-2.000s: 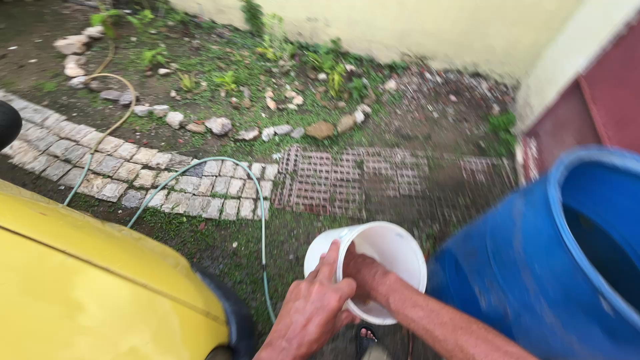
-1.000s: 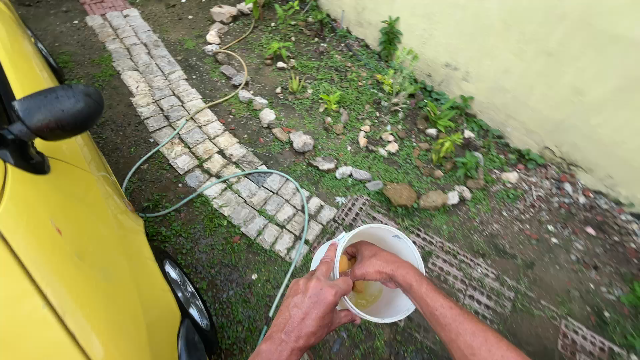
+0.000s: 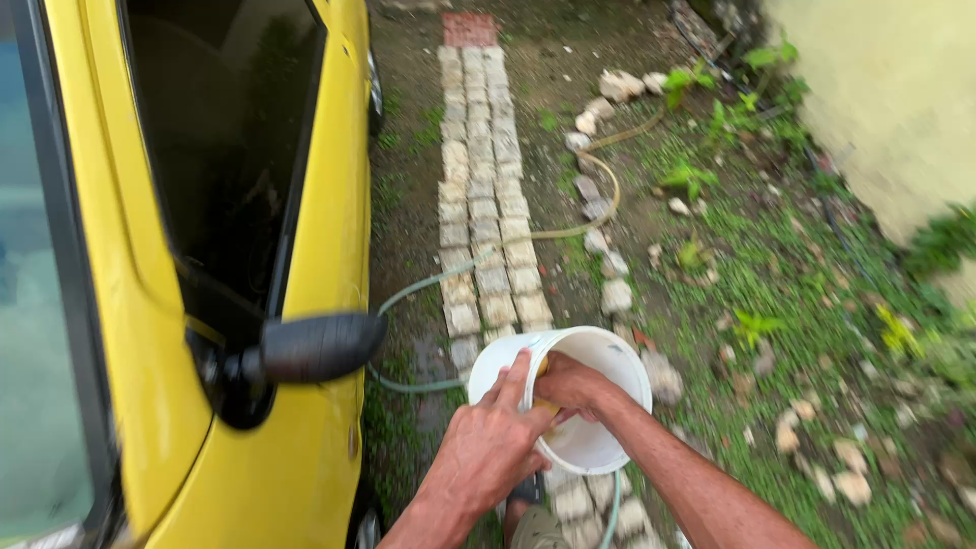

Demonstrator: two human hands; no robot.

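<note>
A white plastic bucket [image 3: 602, 450] is tilted in front of me, above the stone path. My left hand [image 3: 496, 427] grips its left rim, with the fingers along the outer wall. My right hand [image 3: 572, 389] reaches inside the bucket and is closed on a yellow-orange object [image 3: 543, 367], perhaps a sponge. Most of that object is hidden by my fingers and the rim. To the left stands a yellow car [image 3: 328, 473] with a black side mirror [image 3: 324, 347] near the bucket.
A garden hose [image 3: 427, 282] loops across the stone-block path [image 3: 480, 183]. Rocks [image 3: 616, 296] edge the planted strip on the right, beside a pale yellow wall [image 3: 877, 99]. My foot shows below the bucket.
The view has swung left towards the car, and the blue barrel seen two seconds ago is out of view. Both hands stay at the bucket, my right hand still inside it.
</note>
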